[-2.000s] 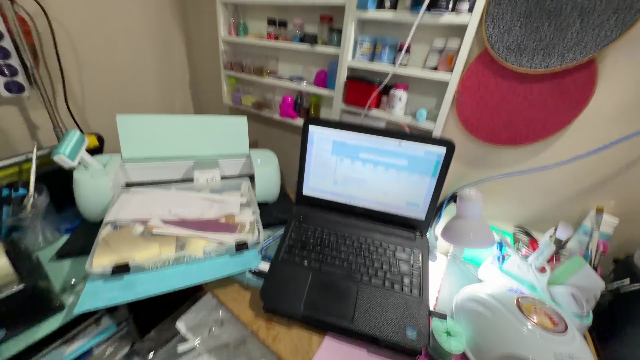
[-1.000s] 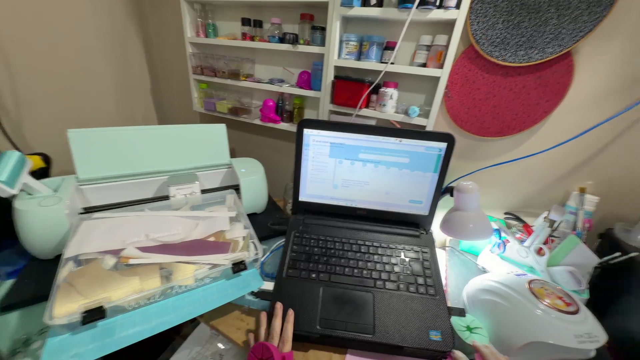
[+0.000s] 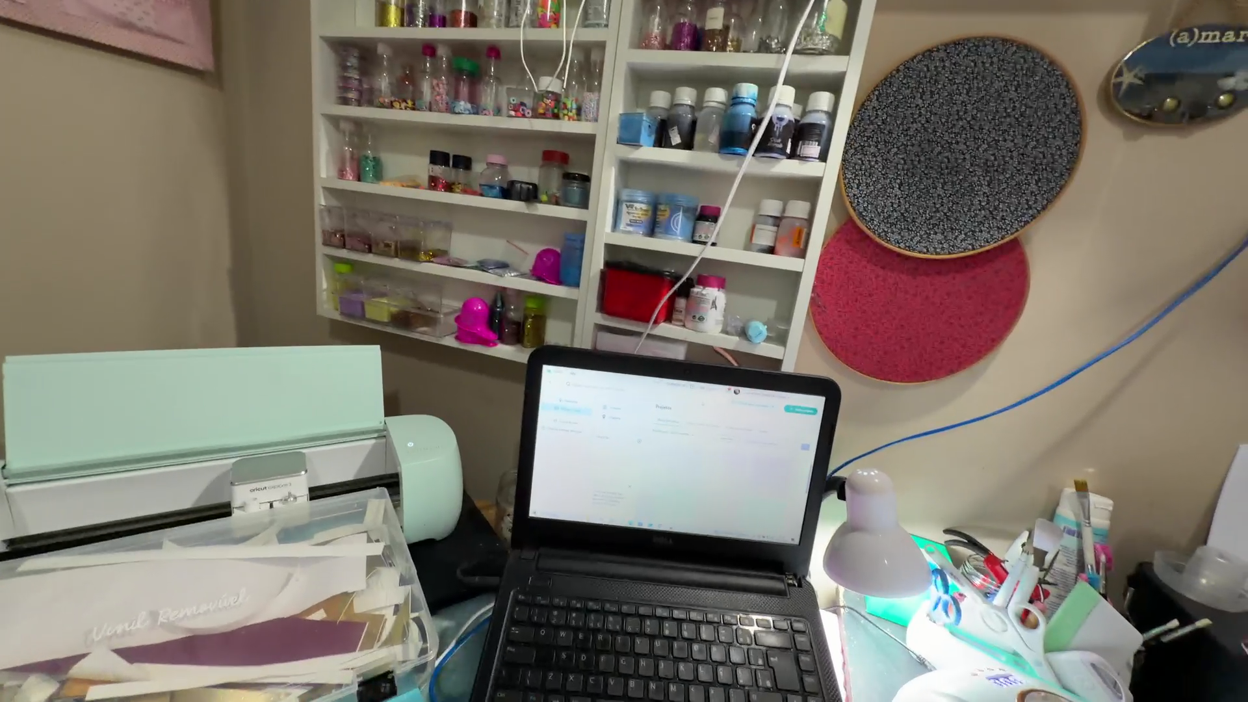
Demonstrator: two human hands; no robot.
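Neither of my hands shows in the head view now. An open black Dell laptop (image 3: 668, 565) stands at the centre, its screen (image 3: 673, 453) lit with a pale page and its keyboard (image 3: 653, 648) cut off by the lower edge. To its left is a mint-green Cricut cutting machine (image 3: 424, 478) with its lid raised. In front of the machine lies a clear plastic box (image 3: 414, 604) of paper and vinyl scraps, among them a purple piece (image 3: 244, 643). A small white desk lamp (image 3: 873, 546) shines just right of the laptop.
White wall shelves (image 3: 468, 200) hold jars and bottles behind the laptop. Two fabric-covered hoops, one black-patterned (image 3: 960, 146) and one red (image 3: 916, 312), hang on the wall. A blue cable (image 3: 1053, 390) runs down rightward of the laptop. Brushes (image 3: 1084, 526) and scissors (image 3: 1024, 624) stand at the right.
The view has tilted up toward the shelves. Both hands, at the lower edge beside the laptop a second ago, are out of view. The laptop screen shows a different page.
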